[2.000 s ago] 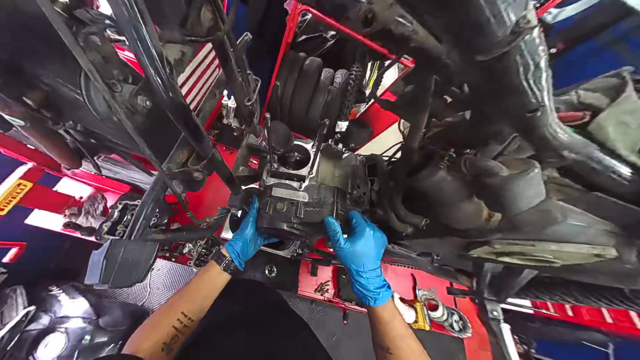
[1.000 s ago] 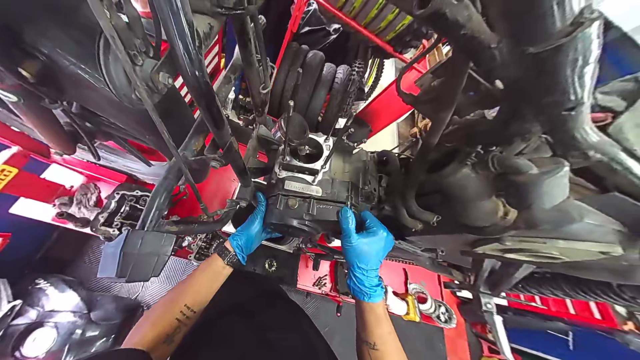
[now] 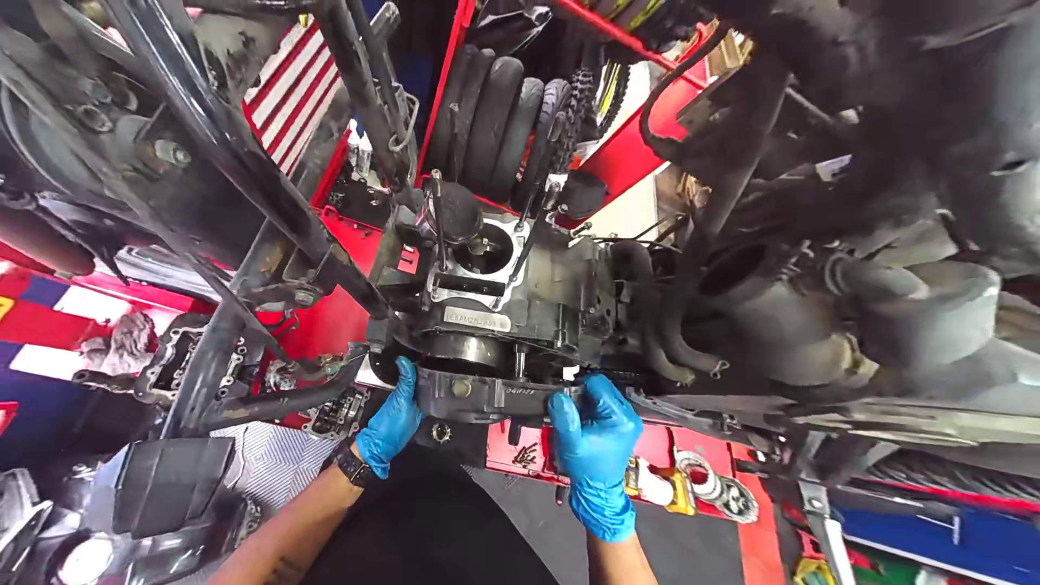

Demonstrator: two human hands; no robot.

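My left hand [image 3: 392, 421], in a blue glove, grips the left end of a dark engine side cover [image 3: 487, 396]. The right end of that cover is in my right hand [image 3: 597, 443], gloved too, with the thumb on its outer face. The cover stands a little apart from the motorcycle engine crankcase [image 3: 540, 313]. In the gap show a shiny round metal rotor [image 3: 467, 349] and a short metal shaft [image 3: 521, 361]. Above them is the open cylinder base [image 3: 487, 248] with a piston or rod partly visible inside. My fingers behind the cover are hidden.
Black frame tubes [image 3: 219, 138] cross at the left, and rubber hoses [image 3: 650, 317] hang right of the engine. Below, a red tray [image 3: 658, 447] carries screws, ring-shaped parts and a yellow item. Engine parts [image 3: 175, 357] lie at the left. Tyres [image 3: 496, 122] stand on a red rack behind.
The side cover has come away from the crankcase toward me, both hands moving with it. The rotor and shaft behind it now show.
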